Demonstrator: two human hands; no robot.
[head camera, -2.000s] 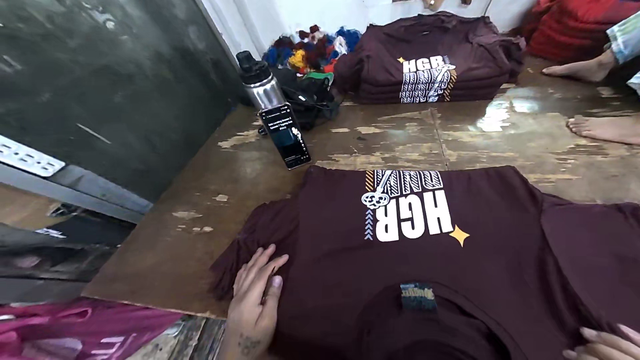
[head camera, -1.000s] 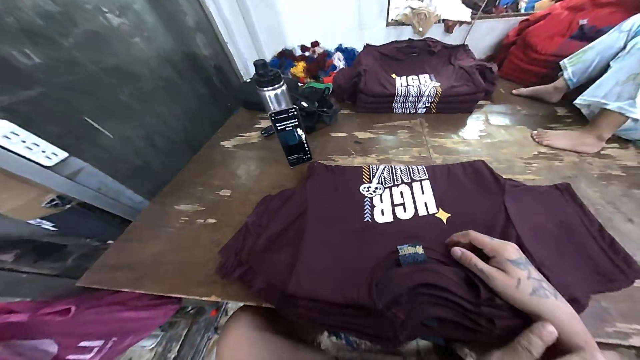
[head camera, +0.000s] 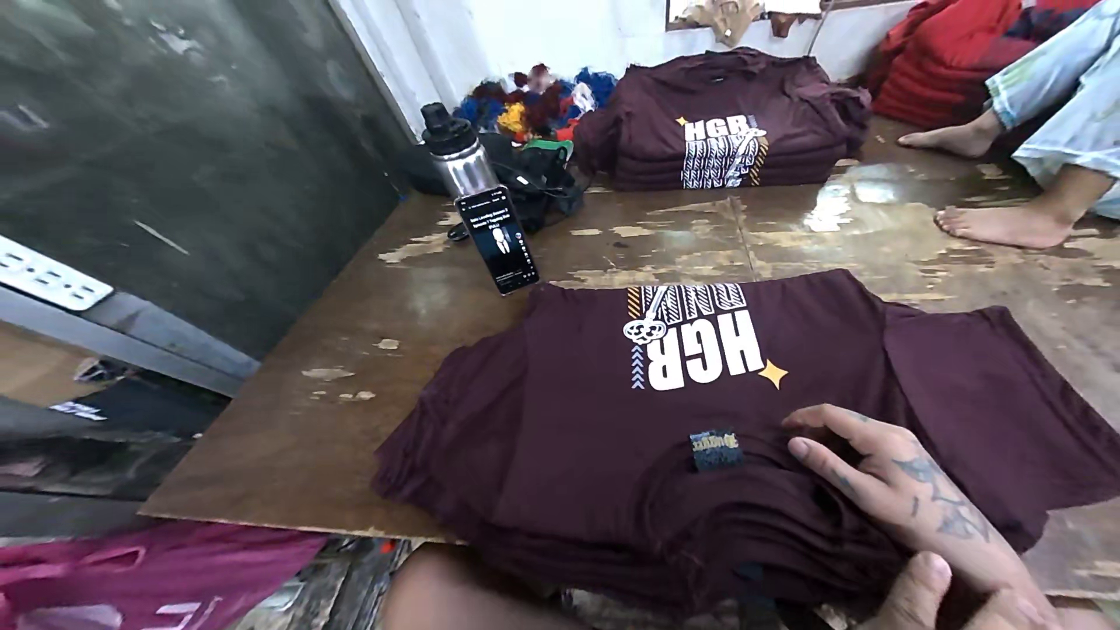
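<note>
A stack of maroon T-shirts (head camera: 577, 402) lies on the wooden table, with its collars toward me and the top shirt's white print upside down. My right hand (head camera: 884, 481), tattooed on its back, rests beside the collar, fingers slightly bent and spread, right of the woven neck label (head camera: 716, 450). Close to my right wrist, at the bottom edge, is my left hand (head camera: 923, 591); it is partly cut off, so its grip is unclear. Farther back stands a second stack of folded maroon T-shirts (head camera: 647, 131), print upright.
A phone (head camera: 500, 249) leans on a metal bottle (head camera: 464, 162), beside a black bag (head camera: 547, 179). Colourful yarn or fabric scraps (head camera: 525, 105) lie behind. A person's bare feet (head camera: 1006, 223) and red cloth (head camera: 945, 70) are at the right. Magenta fabric (head camera: 157, 569) hangs below the table's left edge.
My left hand has left the near shirts' left side, where it lay two seconds ago. My right hand has moved from the right edge to the collar. The shirts' lower layers show more now.
</note>
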